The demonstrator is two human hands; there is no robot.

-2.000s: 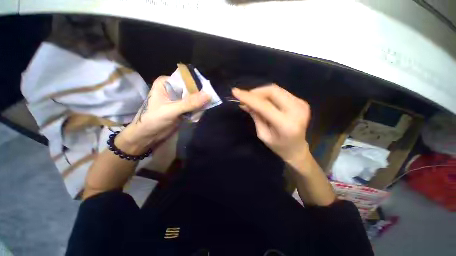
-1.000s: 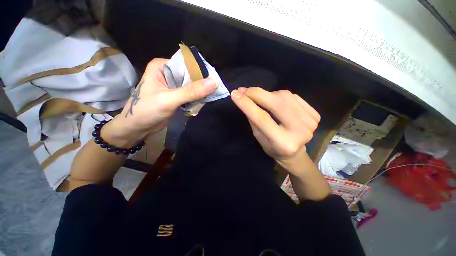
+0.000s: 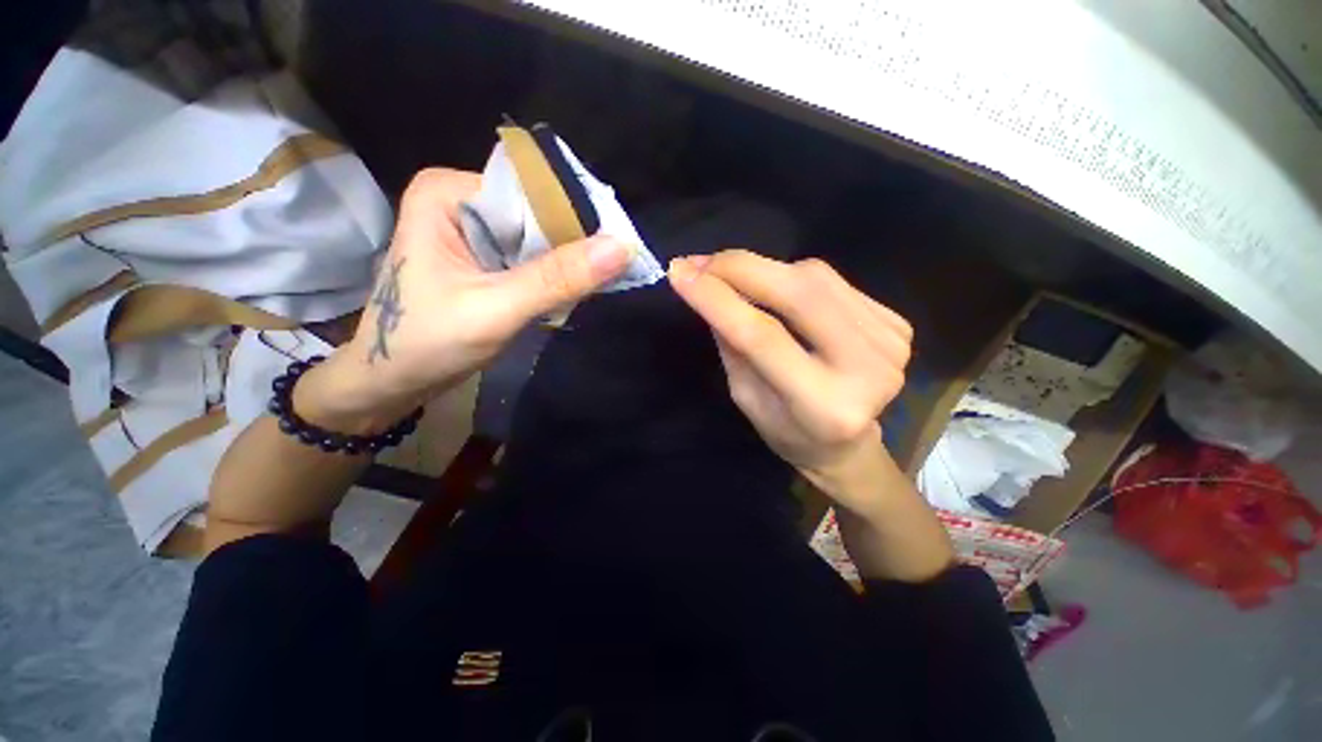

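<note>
My left hand [image 3: 450,297] pinches an unturned pocket piece [image 3: 548,203] between thumb and fingers above my dark-clothed lap. The piece is whitish, with a tan strip and a dark navy strip along its upper part. Its pointed white corner faces right. My right hand [image 3: 800,345] has thumb and index fingertip pinched together at that corner. Whether the fingertips hold the fabric, a thread or a small tool is too small to tell.
The white table [image 3: 928,138] edge runs across the top and right. White fabric with tan strips [image 3: 218,189] hangs at left. At right are a cardboard box [image 3: 1109,413] with white scraps, a red-and-white printed box [image 3: 1000,548] and a red plastic bag [image 3: 1218,522] on the floor.
Since two seconds ago, my right fingertips have closed the gap to the piece's corner, and the thin shiny thing at them no longer shows. The view has shifted. Over the last second the hands barely moved.
</note>
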